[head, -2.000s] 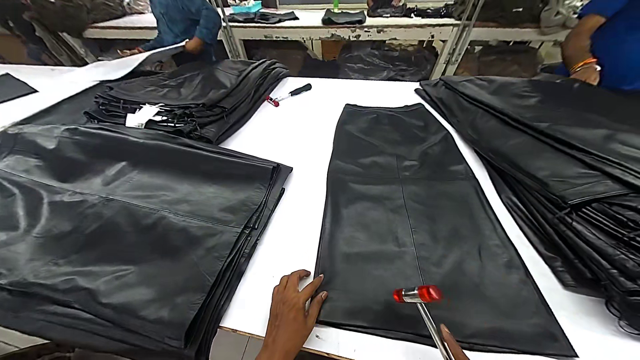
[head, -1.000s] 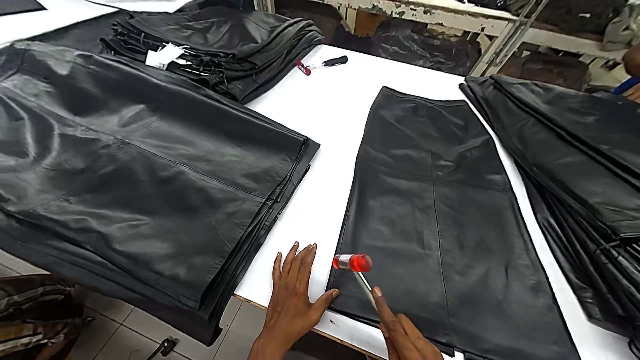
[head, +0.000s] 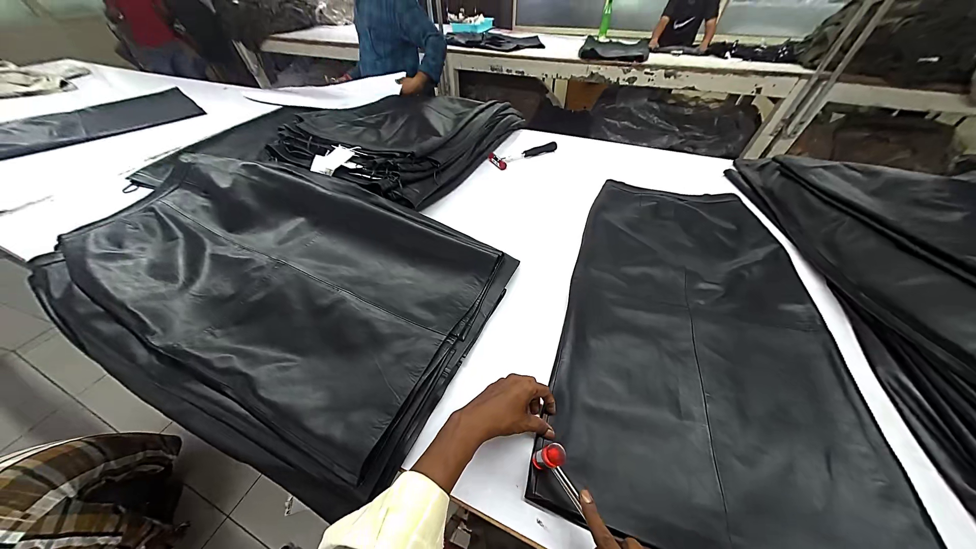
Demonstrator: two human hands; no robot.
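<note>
A black leather skirt [head: 686, 366] lies flat on the white-topped table, its waistband away from me and a seam down its middle. At its left edge, near the bottom corner, my left hand [head: 515, 408] pinches the leather edge between curled fingers and thumb. Just below it, a small hammer with red faces [head: 550, 456] rests on or just above the corner; contact is unclear. My right hand [head: 602, 526] holds the hammer's metal handle, index finger along it, and is mostly cut off by the frame's lower edge.
A stack of black leather skirts [head: 282, 305] overhangs the table's near edge at left. Behind it sits another black pile [head: 404, 145] with a white tag. A second red-faced hammer [head: 526, 154] lies beyond. More black leather [head: 900, 236] is heaped at right. A person [head: 396, 46] stands across the table.
My left hand has gone from resting with spread fingers at the skirt's lower left to pinching its left edge. The hammer has moved left, from the skirt's middle to its lower-left corner.
</note>
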